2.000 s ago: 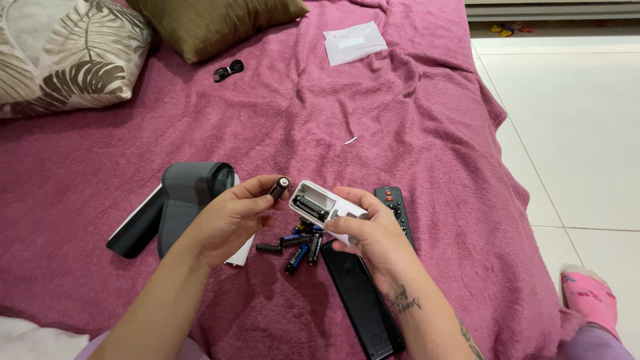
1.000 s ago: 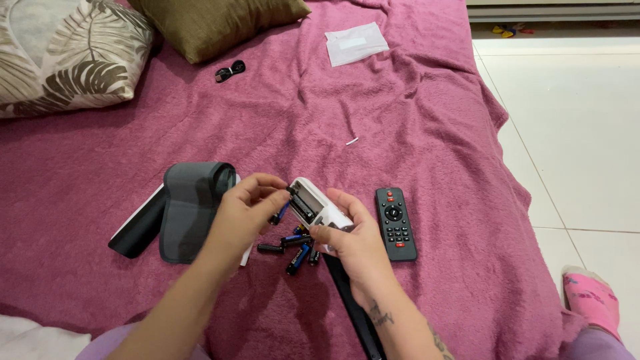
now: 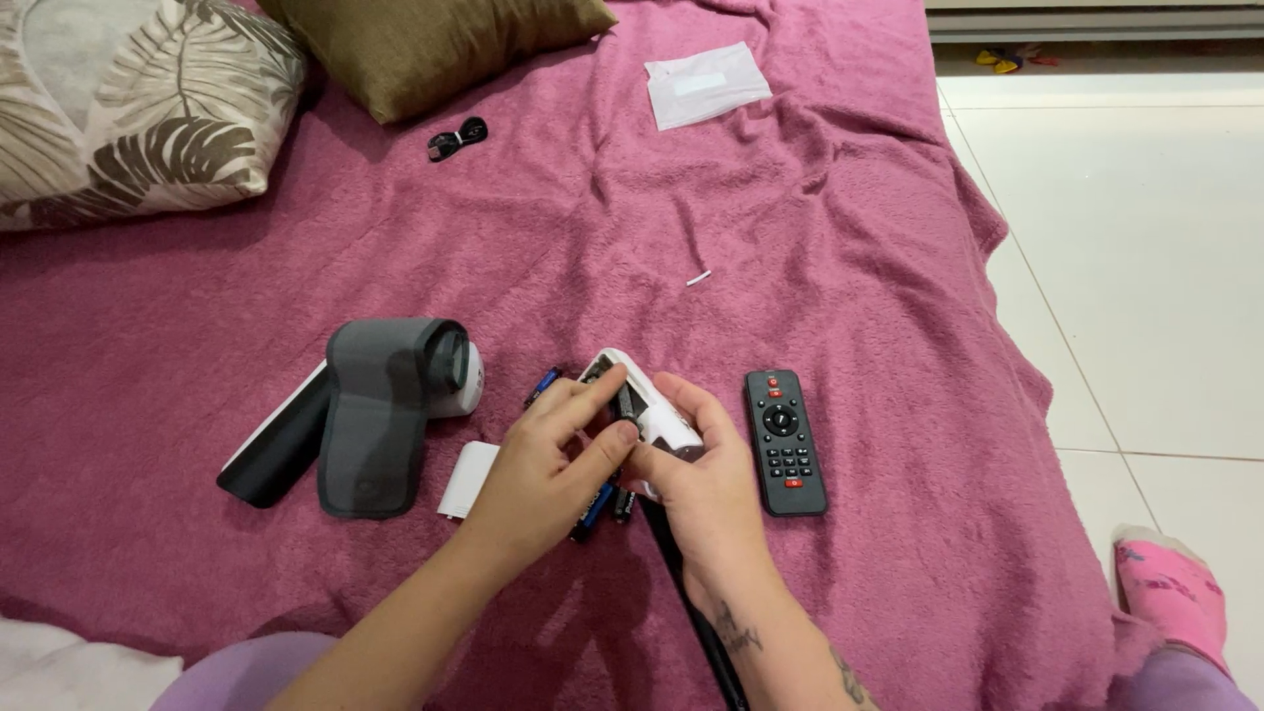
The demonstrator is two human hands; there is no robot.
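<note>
My right hand (image 3: 706, 464) holds a white battery-powered device (image 3: 657, 405), its battery compartment facing up. My left hand (image 3: 553, 454) is over the compartment, thumb and fingers around a dark cylindrical battery (image 3: 627, 403) that lies at the opening. Below the hands, several loose batteries (image 3: 592, 512) with blue and black casings lie on the blanket, partly hidden. One blue battery (image 3: 542, 386) lies up and left of my left hand. A white plastic cover (image 3: 468, 481) shows beside my left wrist. A long black object (image 3: 699, 612) runs under my right forearm.
A black remote control (image 3: 785, 444) lies to the right. On the left are a grey fabric cuff (image 3: 373, 425) and a black-and-white device (image 3: 281, 439). Farther back are a coiled black cable (image 3: 458, 139), a plastic pouch (image 3: 708, 85), two pillows (image 3: 434, 49) and a small white strip (image 3: 699, 278).
My left hand has moved from beside the device to over its compartment. A blue battery now shows on the blanket up and left of that hand.
</note>
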